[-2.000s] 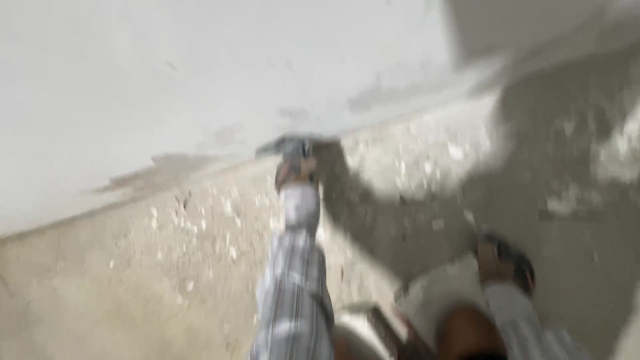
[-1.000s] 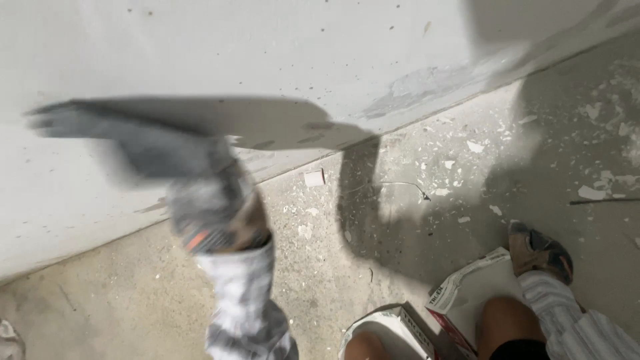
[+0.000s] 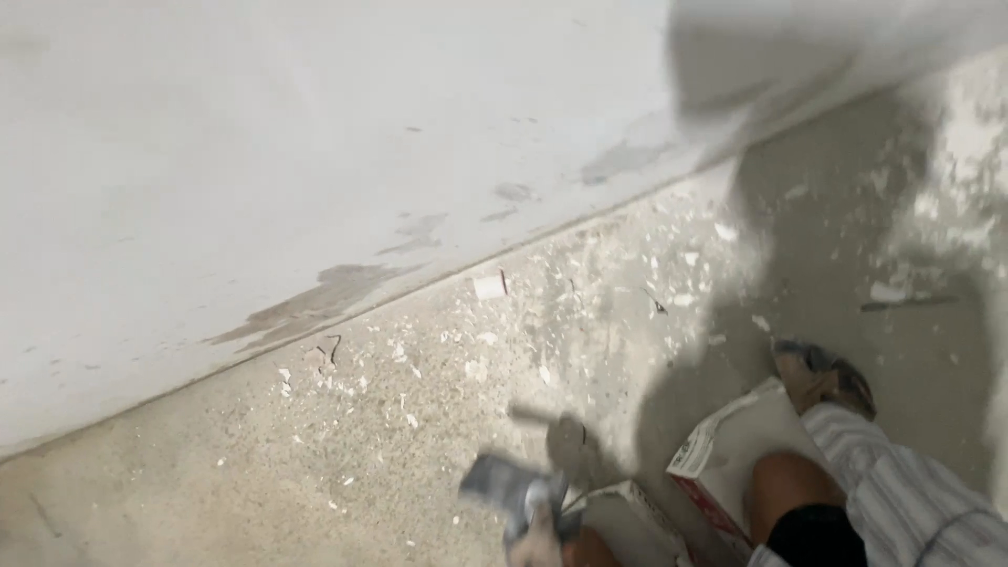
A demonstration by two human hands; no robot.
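At the bottom centre, my left hand (image 3: 539, 535) is closed around a blurred grey tool with a broad flat head (image 3: 500, 480), probably a scraper, held above the concrete floor and apart from the wall. My right hand (image 3: 827, 382), in a dark, worn glove, is at the right beside the corner of a white printed package (image 3: 732, 441); its fingers are too blurred to tell whether it holds anything. Grey-brown patches (image 3: 315, 303) mark the foot of the white wall (image 3: 236, 157).
Pale flakes and a small white piece (image 3: 490, 285) lie on the concrete floor (image 3: 276, 457) along the wall. A second printed package (image 3: 630, 520) is near my bare knees. A thin dark strip (image 3: 909, 304) lies at the right. Shadows cross the wall and floor.
My left hand and the tool have come away from the wall, back toward my knees at the bottom. My right hand remains beside the package.
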